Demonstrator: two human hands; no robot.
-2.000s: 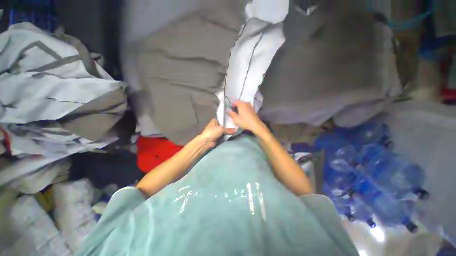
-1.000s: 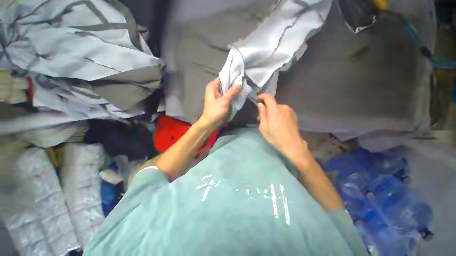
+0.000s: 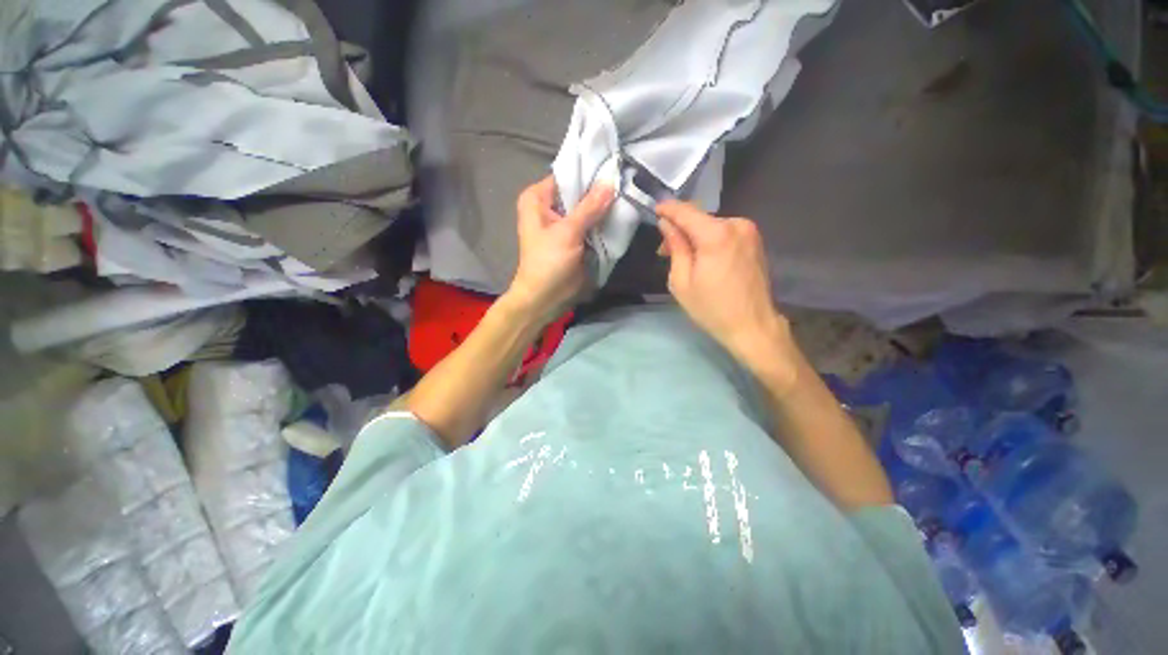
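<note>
A garment with a pale inner face (image 3: 698, 96) and dark seam lines runs from the top centre down to my hands. My left hand (image 3: 556, 250) pinches its near end between thumb and fingers. My right hand (image 3: 721, 271) holds slim dark snips (image 3: 644, 198), whose blades point up and left at the garment's edge beside my left fingertips. Whether the blades touch the fabric is too small to tell. The taupe part of a garment (image 3: 493, 141) lies under and left of my hands on the table.
The grey-covered table (image 3: 922, 179) stretches right, with the iron's tip (image 3: 941, 10) at the top edge and a blue-green hose (image 3: 1112, 62). A garment pile (image 3: 192, 122) is at left. Below are a red plastic item (image 3: 448, 326), white quilted pieces (image 3: 128, 499) and blue bottles (image 3: 1025, 480).
From two seconds ago, the garment's near end is raised away from my body and opened out, and the snips now show at its edge. Over the last second my hands have moved little.
</note>
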